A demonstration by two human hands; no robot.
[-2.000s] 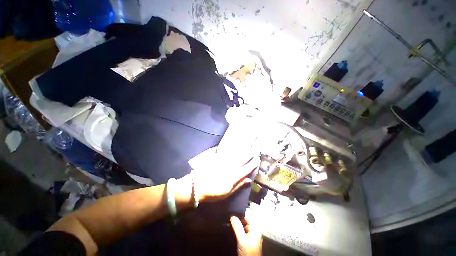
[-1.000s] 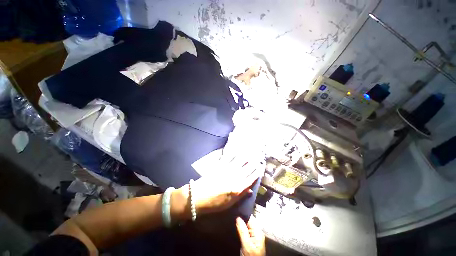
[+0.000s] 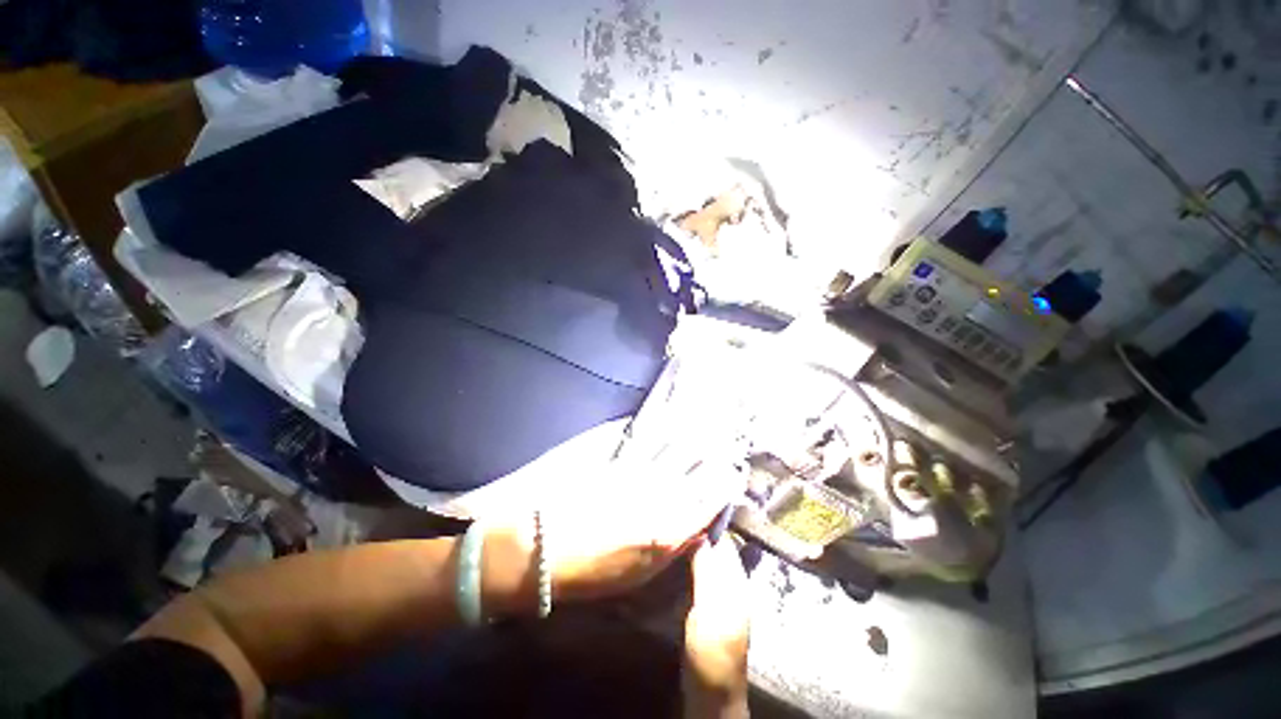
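My left hand (image 3: 618, 548), with two bracelets at the wrist, lies on a dark navy cloth piece (image 3: 562, 653) at the near edge of the machine; lamp glare washes out its fingers. My right hand (image 3: 718, 604) is close below it, with its fingertips at the cloth edge by the left hand's fingers. The cloth hangs dark below both hands. The pale overlock machine (image 3: 899, 485) stands right of the hands, with a yellow patch (image 3: 815, 520) on its front. Its needle area is lost in glare.
A heap of navy panels (image 3: 492, 337) lies left of the machine over white lining (image 3: 316, 337). A control panel (image 3: 969, 312), thread cones (image 3: 1205, 351) and a thin metal stand (image 3: 1138, 148) are behind and right. A brown box (image 3: 106, 120) stands far left.
My right hand has moved up to my left hand's fingers. The cloth strip that showed between them is now mostly hidden. The view has shifted slightly.
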